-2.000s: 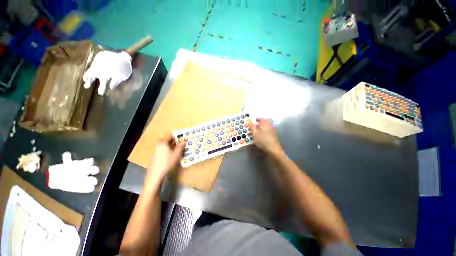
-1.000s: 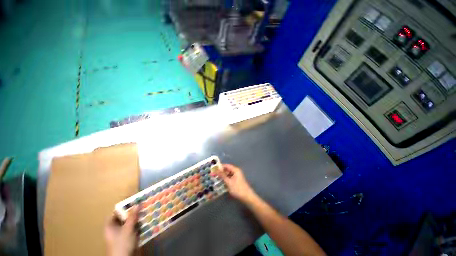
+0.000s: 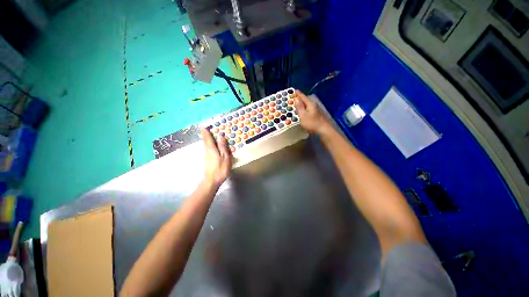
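Observation:
A silicone keypad with rows of orange, grey, yellow and dark round keys lies on top of the thick cream stack of keypads at the far edge of the steel bench. My left hand is at the keypad's left end, fingers on its corner. My right hand holds its right end, fingers over the edge. Whether the keypad fully rests on the stack or is still gripped slightly above it is hard to tell.
A cardboard sheet lies at the bench's left end. A white glove is at the lower left edge. A control box stands beyond the bench. A blue press wall with a white paper and a control panel is on the right.
The keypad has moved from over the cardboard and bench to the stack at the far edge, with both hands at its ends. The view has turned right.

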